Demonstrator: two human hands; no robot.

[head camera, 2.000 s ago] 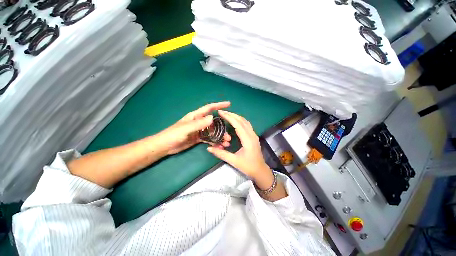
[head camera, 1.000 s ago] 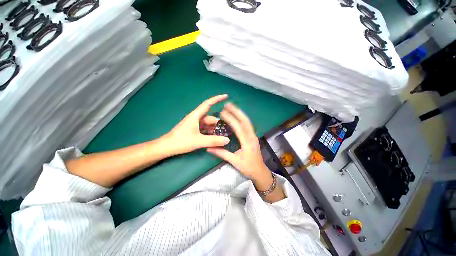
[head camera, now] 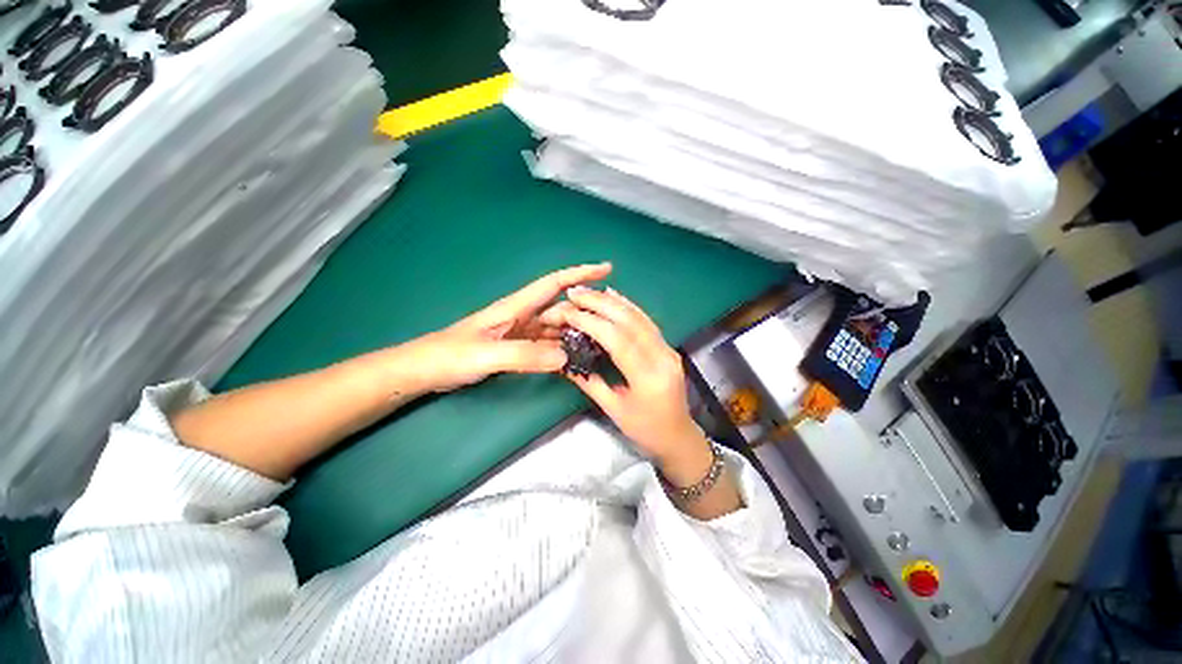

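Observation:
A small stack of dark rings (head camera: 581,352) shows between my two bare hands over the green bench surface; the fingers cover much of it. My left hand (head camera: 512,340) comes from the left, with its thumb at the stack's left side and its index finger stretched out above. My right hand (head camera: 639,367) comes from the right, with its fingers curled over the top and right side of the stack. How many rings are in the stack cannot be told.
White sheet piles with black rings on top stand at left (head camera: 195,221) and ahead (head camera: 778,117). A yellow strip (head camera: 445,106) lies between them. At right are a handheld controller (head camera: 858,348), a black fixture (head camera: 996,422) and a red emergency stop (head camera: 922,579) on a pale machine.
Both hands have closed in around the ring stack. My right fingers, raised and blurred a second ago, now curl over it. The stack is turned and more covered than two seconds ago.

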